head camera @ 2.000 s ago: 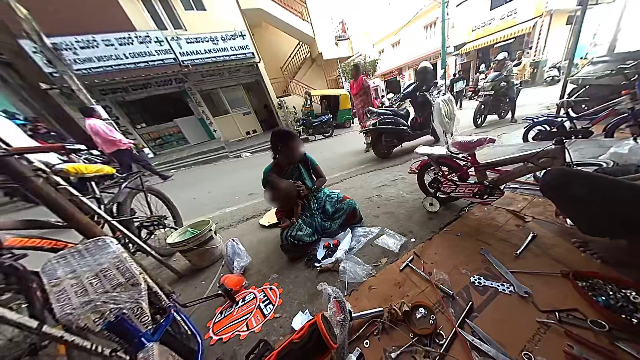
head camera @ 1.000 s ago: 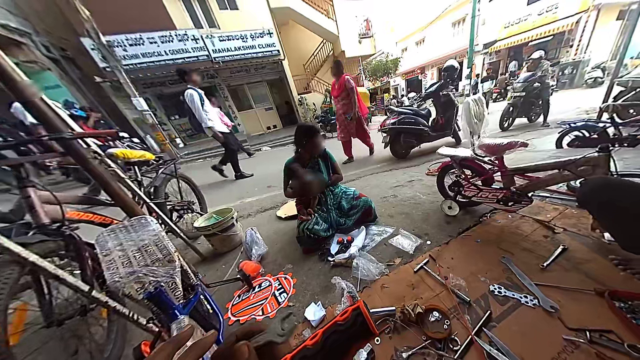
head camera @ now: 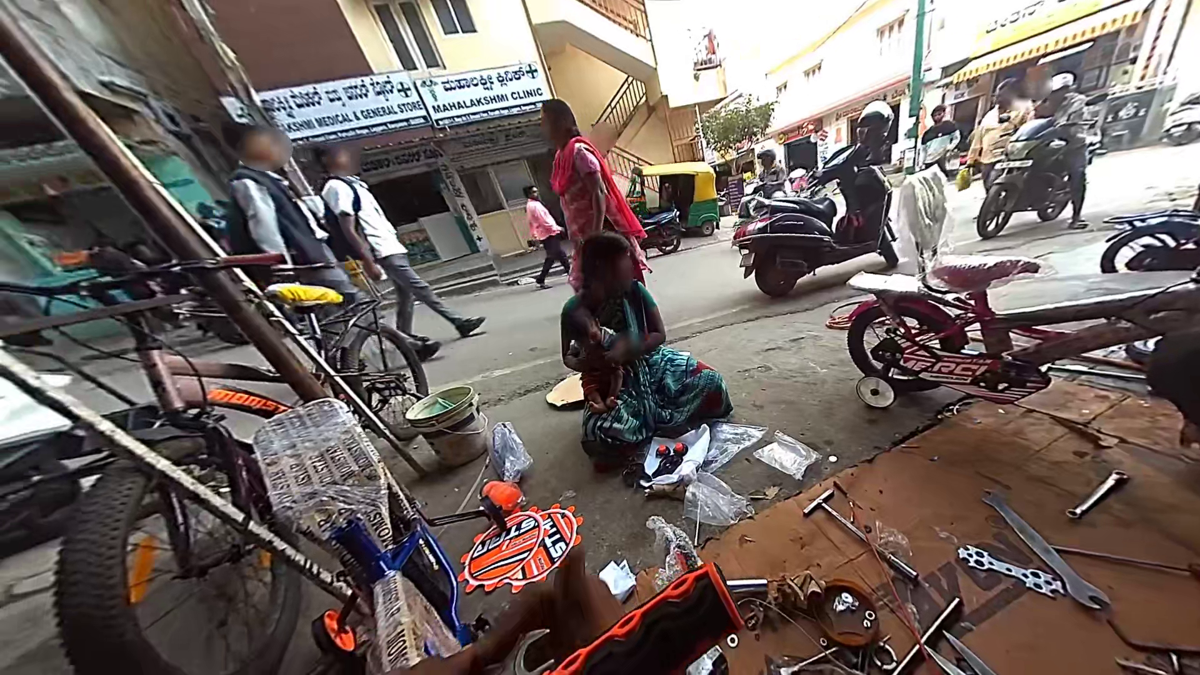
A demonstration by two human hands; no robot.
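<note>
At the bottom centre, my left hand [head camera: 567, 605] is dark and blurred, reaching in from the lower left. The open jaw of a metal spanner [head camera: 532, 652] shows just below it; whether the fingers grip it cannot be told. Right beside the hand is a black-and-orange part [head camera: 656, 626], cut off by the lower edge. An orange-and-white toothed disc [head camera: 521, 548] with a crank and an orange pedal [head camera: 503, 496] lies beyond the hand. To its left stands a blue bicycle frame [head camera: 403, 572], partly wrapped in printed plastic. My right hand is not in view.
Spanners [head camera: 1048, 551], a T-handle tool [head camera: 862, 534] and small metal parts lie on brown cardboard [head camera: 937, 469]. A person [head camera: 647, 375] sits on the ground holding a baby, near plastic bags [head camera: 717, 497] and a bucket [head camera: 450, 424]. A child's bicycle [head camera: 975, 337] stands at right; pedestrians pass behind.
My left hand has moved rightward from the lower left, beside the black-and-orange part. The pedestrian in red has walked left, now behind the seated person. More pedestrians have come into view at left.
</note>
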